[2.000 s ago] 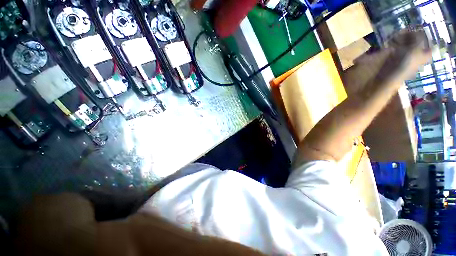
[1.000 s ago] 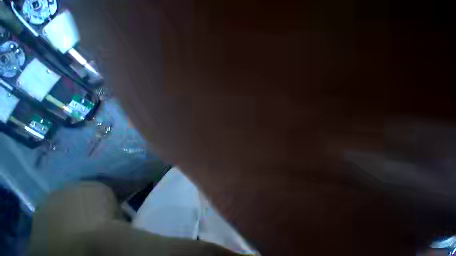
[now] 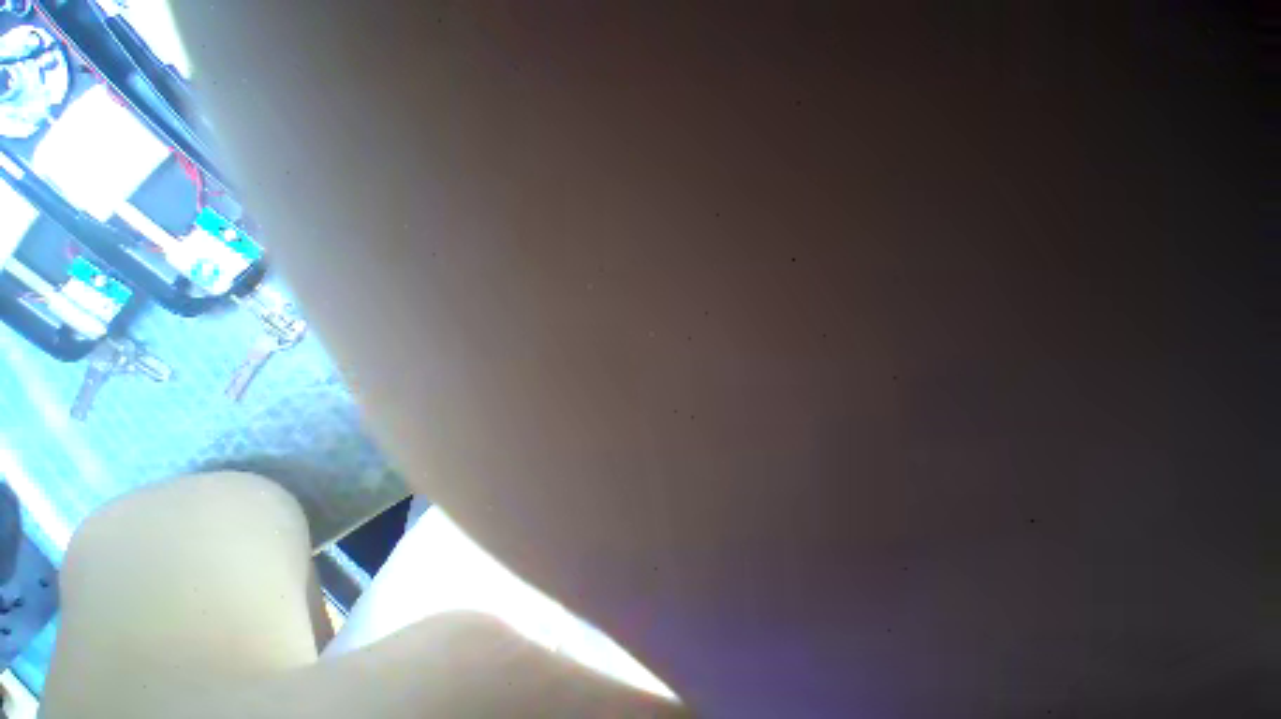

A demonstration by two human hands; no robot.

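Black open-backed housings (image 3: 176,281) lie side by side at the upper left, cut off by the frame edge. They show white rectangular covers (image 3: 106,148), green circuit boards (image 3: 99,285) and a round silver mechanism (image 3: 28,80). Small metal pieces (image 3: 267,337) lie at their near ends. A large, blurred brown shape (image 3: 745,323), seemingly my right hand or arm close to the lens, hides most of the view. A skin-coloured rounded shape (image 3: 183,590), possibly my left hand or arm, is at the lower left. No fingers or grip can be made out.
The housings rest on a shiny bench surface (image 3: 183,421). Its near edge runs above a dark gap at the lower centre-left. White cloth (image 3: 485,576) shows between the two skin-toned shapes. A dark, speckled thing (image 3: 21,597) is at the left edge.
The outstretched right arm seen two seconds ago is no longer visible as such; a large brown shape now covers the centre and right. The housings appear farther left, and the picture is brighter.
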